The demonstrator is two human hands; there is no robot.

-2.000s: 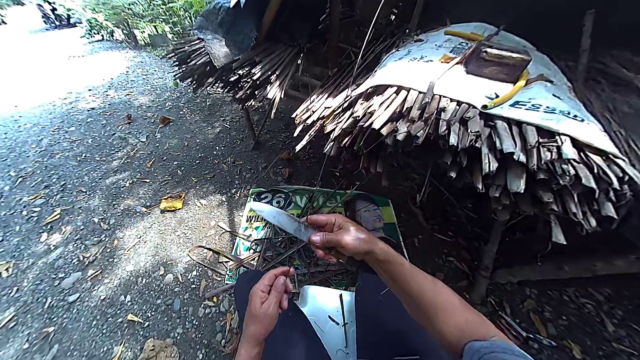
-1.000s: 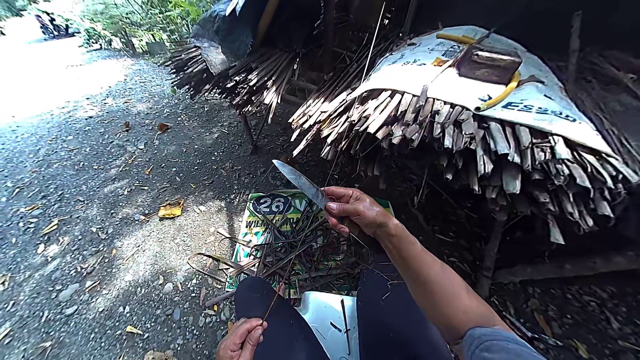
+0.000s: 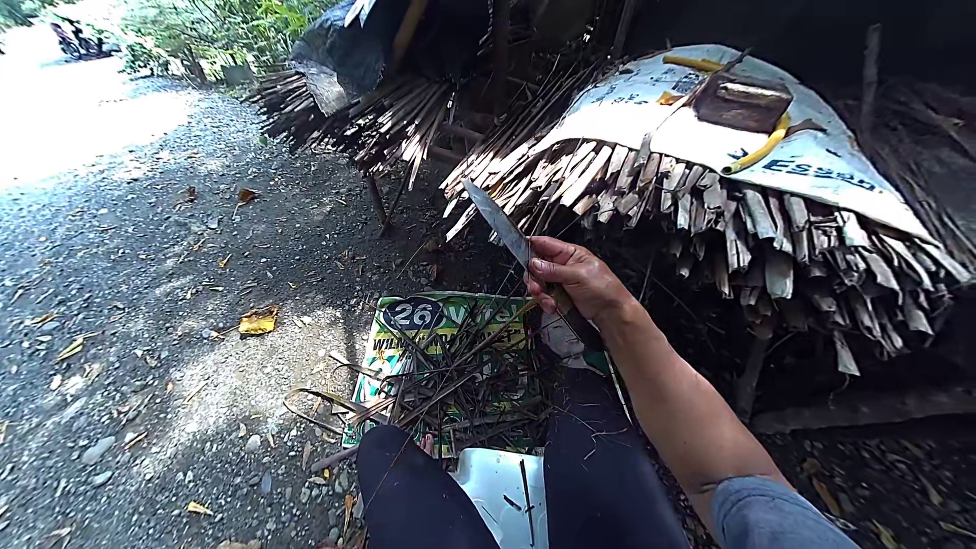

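My right hand [image 3: 568, 278] grips a knife near the base of its broad metal blade [image 3: 499, 223], the tip pointing up and to the left. Below it, a green and white printed sheet [image 3: 389, 366] lies on the ground, bearing writing and a heap of thin dark plant strips [image 3: 473, 374]. Between my legs shows a pale, smooth surface [image 3: 499, 488] with a few dark scraps on it; whether it is a seat cannot be told. My left hand is out of sight, apart from a possible bit of skin at the very bottom edge.
Bundles of dry stalks [image 3: 747, 221] rest on a wooden frame at right, covered by a white sack [image 3: 610, 114] carrying a dark block [image 3: 740, 103] and yellow tube pieces [image 3: 762, 149]. Another stalk bundle [image 3: 381, 122] lies farther back. Gravel ground [image 3: 152, 305] with leaves spreads left.
My right hand has lifted the knife, and its blade points more upward than two seconds ago. My left hand, near my knees before, has moved down and mostly or fully out of view.
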